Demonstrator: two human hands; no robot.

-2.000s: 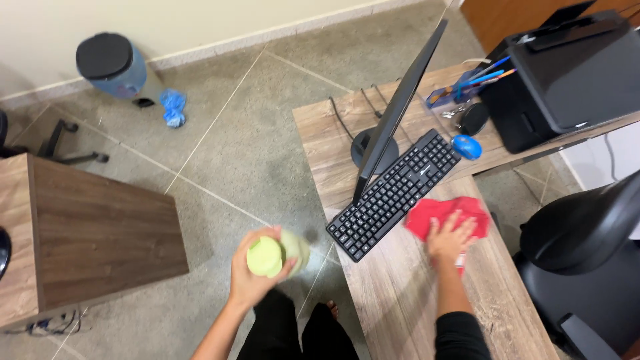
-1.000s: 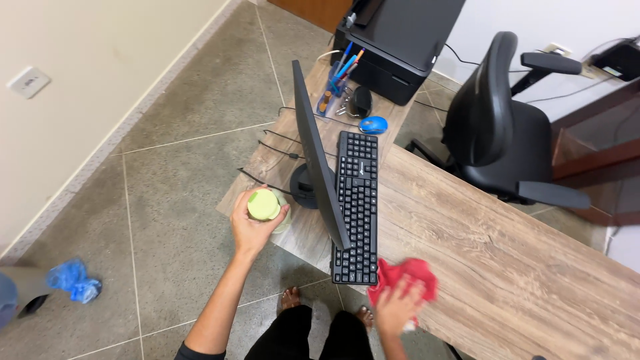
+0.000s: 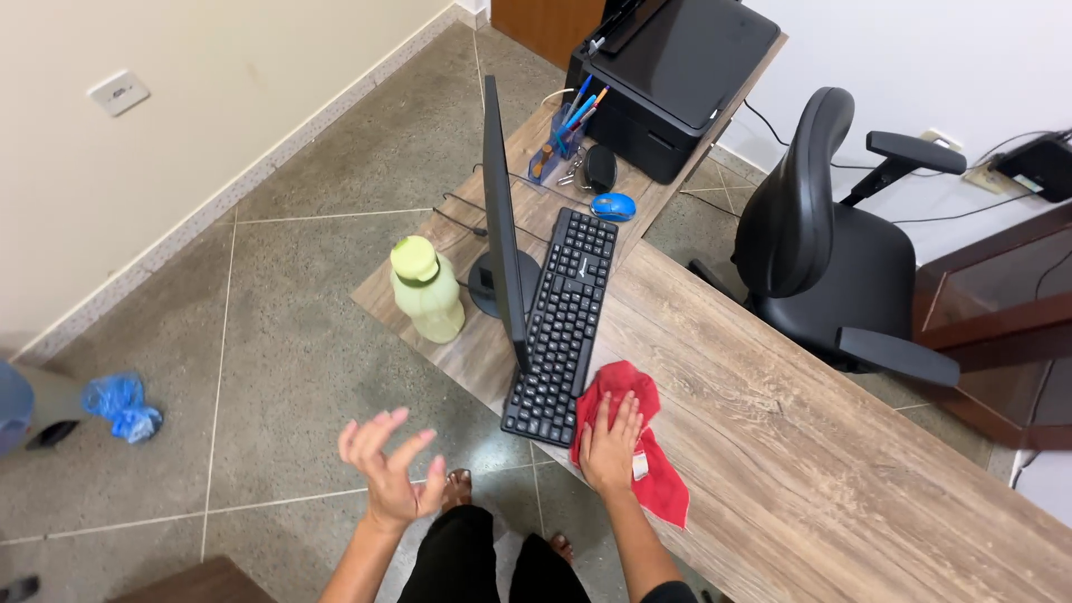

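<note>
My left hand (image 3: pixel 392 469) is in the air off the desk's edge, fingers apart and empty. Nearest to it, a light green plastic bottle (image 3: pixel 428 293) with a lid stands on the desk corner behind the monitor (image 3: pixel 502 218). My right hand (image 3: pixel 611 440) lies flat on a red cloth (image 3: pixel 662 486), pressing it to the wooden desk (image 3: pixel 804 402) beside the near end of the black keyboard (image 3: pixel 563 327). Part of the cloth trails toward the desk's near edge, and a white tag shows on it.
Beyond the keyboard are a blue mouse (image 3: pixel 613 207), a black round object (image 3: pixel 600 168), keys, a pen holder (image 3: pixel 568 134) and a black printer (image 3: pixel 670 75). Cables lie behind the monitor. A black office chair (image 3: pixel 829 243) stands at the desk's far side. A bin (image 3: pixel 50 406) stands at left.
My left hand has let go of the green bottle, which now stands on the desk corner, and has drawn back toward me. My right hand is still on the red cloth. The view has turned.
</note>
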